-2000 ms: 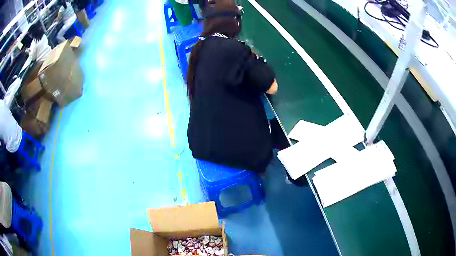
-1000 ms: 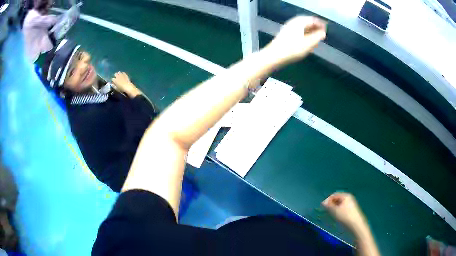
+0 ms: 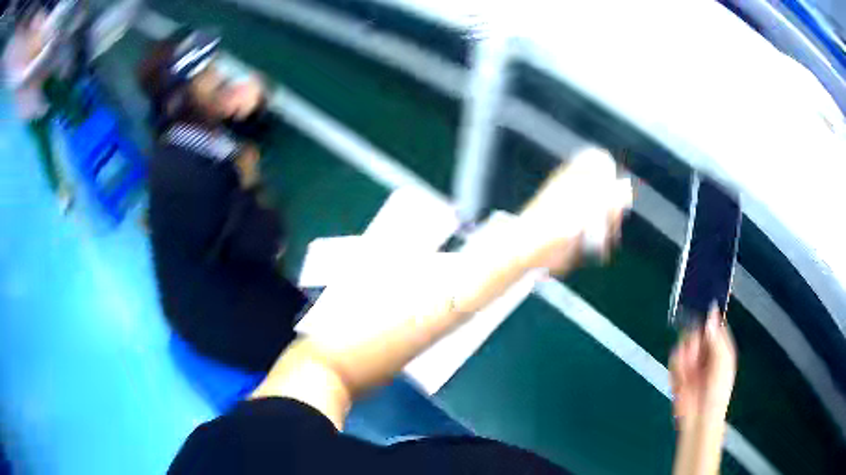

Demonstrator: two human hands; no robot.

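Note:
The frame is blurred. My right hand [image 3: 705,366] holds the lower end of a mobile phone [image 3: 712,246] with a black screen and pale edge. The phone stands out over the green bench, its top by the white shelf's edge. My left hand [image 3: 594,204] is raised over the bench with its fingers curled. A pale patch shows at its fingers, but I cannot tell whether it is a held item. White sheets [image 3: 366,260] lie overlapping on the bench, partly hidden behind my left forearm.
A person [image 3: 209,232] in black with a striped cap sits at the bench on the left. A blue stool [image 3: 102,153] and another person stand farther back. A metal upright [image 3: 480,130] rises behind the sheets. The white shelf [image 3: 640,79] runs along the upper right.
The view has turned. The phone, lying on the shelf one second ago, is now in my right hand, which has moved up and right. My left hand is lower over the bench.

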